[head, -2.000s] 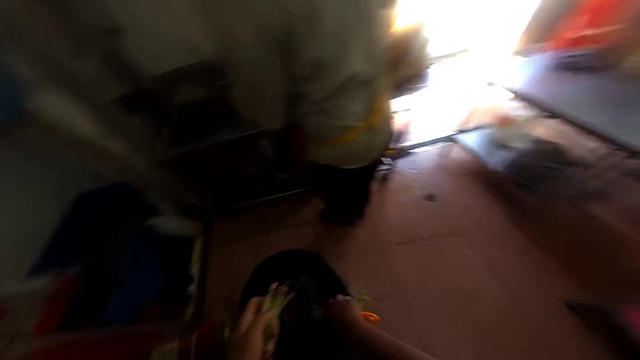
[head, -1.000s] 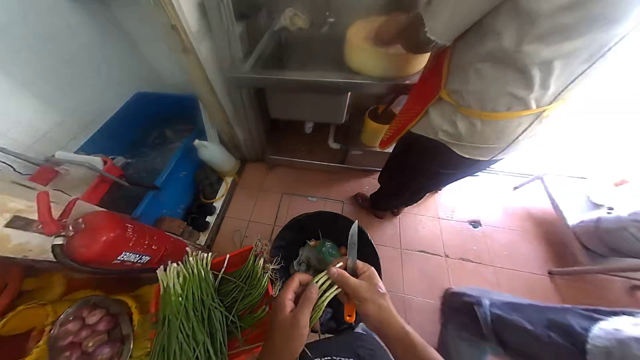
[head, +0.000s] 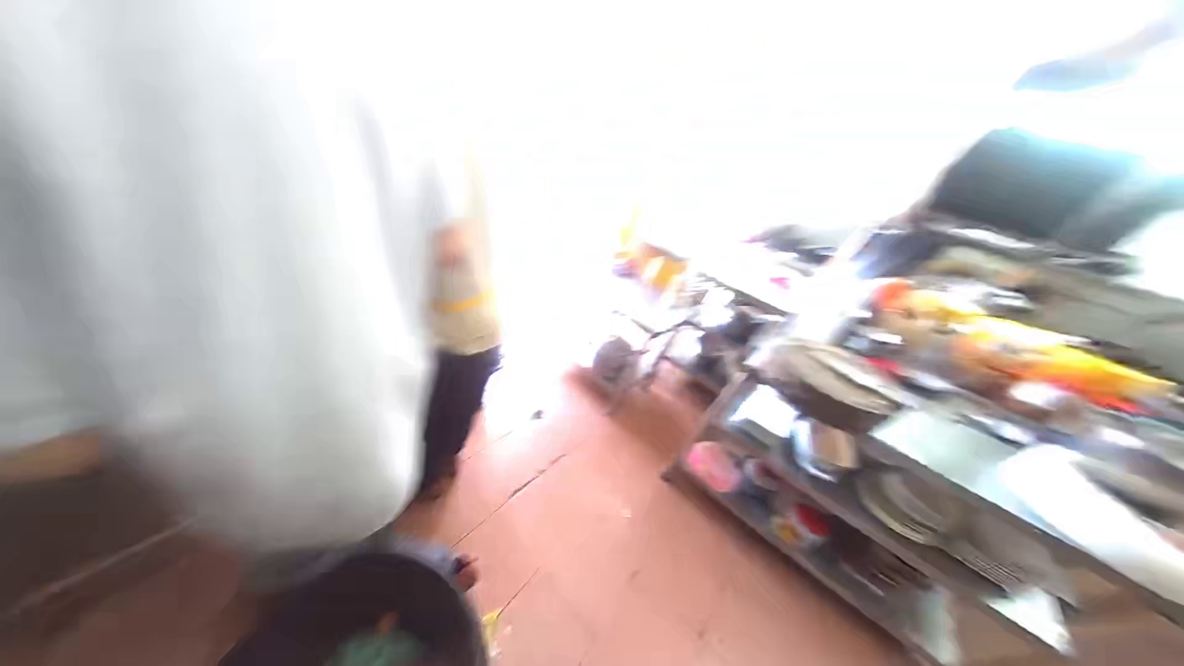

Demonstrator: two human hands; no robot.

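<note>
Neither my left hand nor my right hand shows in the head view now, so what they hold is hidden. At the bottom left stands a black bin (head: 435, 606), cut off by the frame's lower edge. Something blurred and green (head: 379, 645) lies inside it. The knife and green stalks are out of sight.
A person in a pale garment (head: 277, 305) stands close behind the bin, with another person's dark trousers (head: 460, 407) beyond. Low metal shelves (head: 814, 499) with plates and goods run along the right. Reddish floor tiles (head: 592, 555) lie between.
The view has swung to the right. My hands, with the knife and green stalks, were over the bin a second ago and have left the frame. A person in pale clothing now stands close by the bin.
</note>
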